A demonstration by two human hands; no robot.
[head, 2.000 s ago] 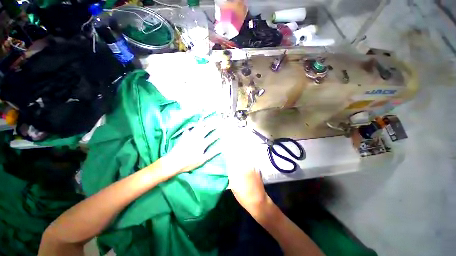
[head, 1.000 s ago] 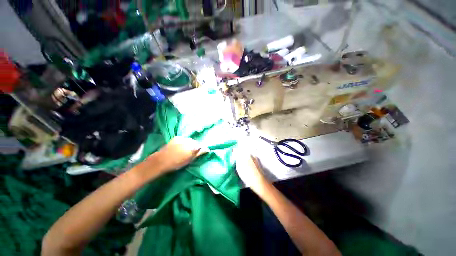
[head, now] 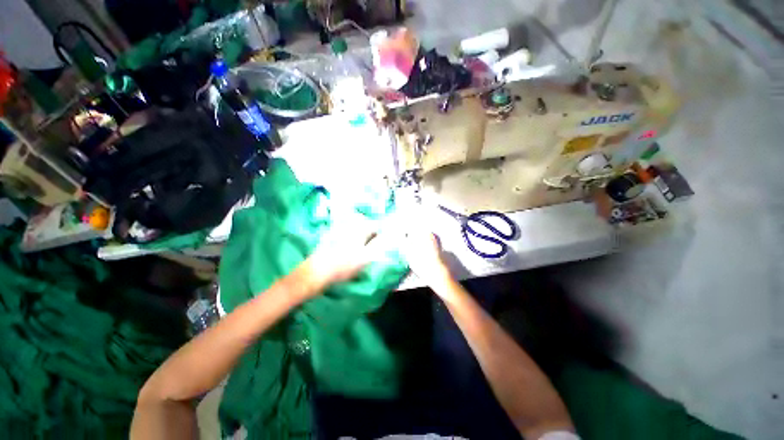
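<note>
A green garment [head: 352, 331] hangs over the table's front edge, its upper part in strong lamp glare below the needle area. My left hand [head: 344, 249] is on the cloth with fingers bent; the glare hides its fingertips. My right hand [head: 421, 249] is beside it at the cloth's right edge, washed out, so its grip cannot be told. The cream sewing machine head marked JACK [head: 507, 142] stands to the right. Its presser foot and needle area [head: 407, 179] is just beyond my hands. Scissors with dark loop handles [head: 488, 234] lie on the table right of my right hand.
A black cloth pile [head: 176, 172] and a dark bottle with a blue cap [head: 249, 112] are at the left. A round basin [head: 288, 93] and white thread cones [head: 486, 40] are behind. A parts tray [head: 634, 206] is at the right; a green cloth heap [head: 77, 335] is lower left.
The camera view has shifted. The garment is more bunched around my hands, and my left hand has come closer to my right hand. The scissors still lie on the table.
</note>
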